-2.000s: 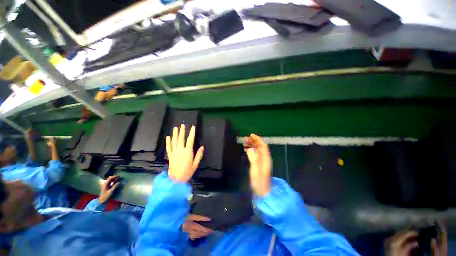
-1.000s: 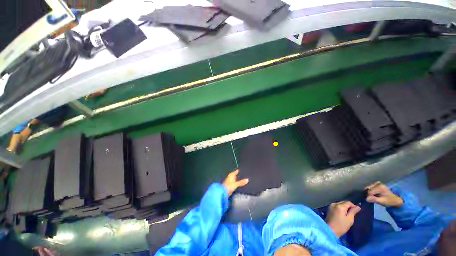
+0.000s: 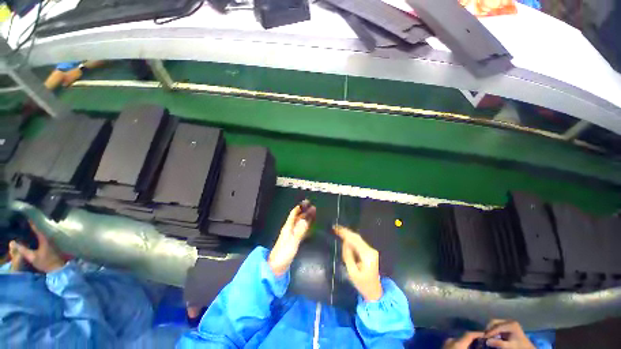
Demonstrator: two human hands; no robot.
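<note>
My left hand (image 3: pixel 291 237) is raised over the green belt, with a small dark spot at its fingertips; whether this is a held piece is unclear. My right hand (image 3: pixel 362 262) is beside it, fingers bent towards the left hand, with no clear object in them. A flat black blank (image 3: pixel 378 232) lies on the belt, just beyond and right of my right hand; a yellow spot (image 3: pixel 398 223) shows by it. Black stacks lean on the belt to the left (image 3: pixel 240 191) and right (image 3: pixel 538 238). The area between my hands is dark and blurred.
A white shelf (image 3: pixel 272 49) runs above the belt, bearing loose black pieces (image 3: pixel 457 33) and a black box (image 3: pixel 282 12). Other people's hands are at lower left (image 3: pixel 41 251) and lower right (image 3: pixel 504 334). Another black sheet (image 3: pixel 210 278) lies by my left sleeve.
The view has turned. One second ago my left hand touched the edge of the black blank; now it is raised off it. My right hand has come up from the bottom edge beside it.
</note>
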